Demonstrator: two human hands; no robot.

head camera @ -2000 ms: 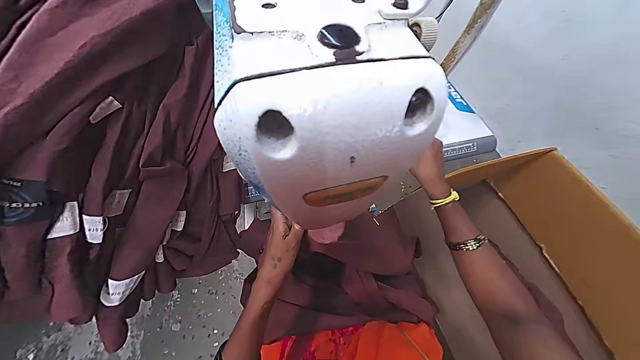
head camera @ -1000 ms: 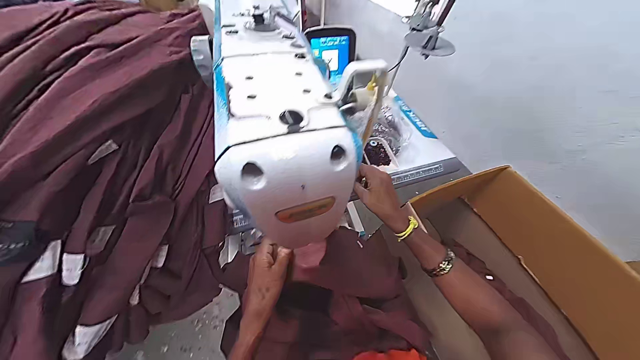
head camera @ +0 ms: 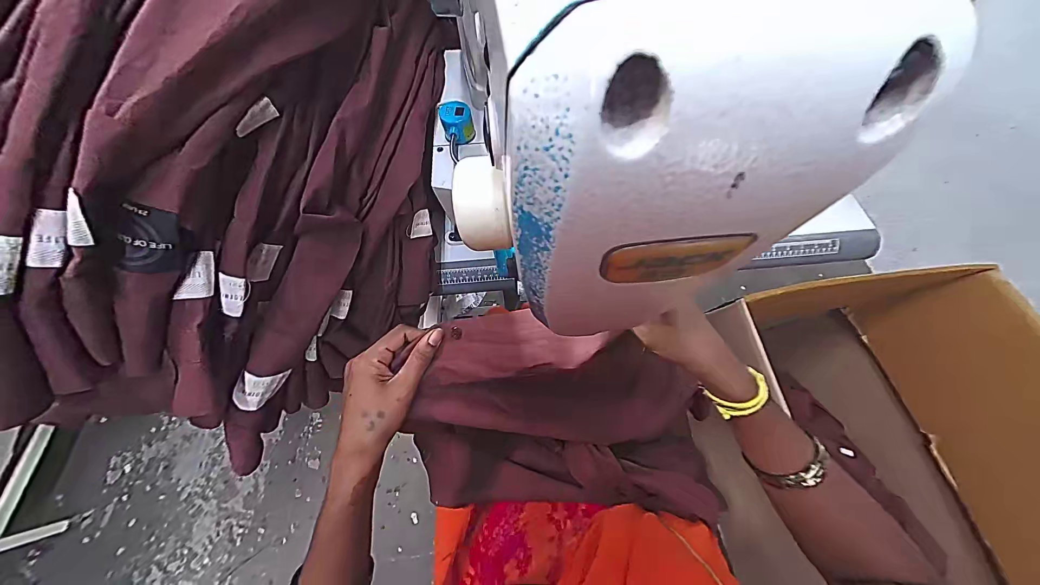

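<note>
A maroon garment (head camera: 552, 398) lies across my lap and is stretched up under the white head of a sewing machine (head camera: 731, 162). My left hand (head camera: 382, 390) pinches the garment's edge between thumb and fingers, close to a small dark button (head camera: 456, 333). Below the machine head on the right, my right hand (head camera: 691, 341) is at the garment's other side; its fingertips are partly hidden and blurred, so its grip cannot be made out. The needle area is hidden behind the machine head.
Many maroon garments with white labels (head camera: 260, 390) hang in a pile at the left. An open cardboard box (head camera: 918, 341) stands at the right with a maroon cloth (head camera: 837, 447) in it. A blue device (head camera: 457, 122) and the machine's bed (head camera: 837, 236) lie behind.
My left hand has moved out to the left from beside the machine head, and the garment is now spread wider. The view has shifted closer to the machine head.
</note>
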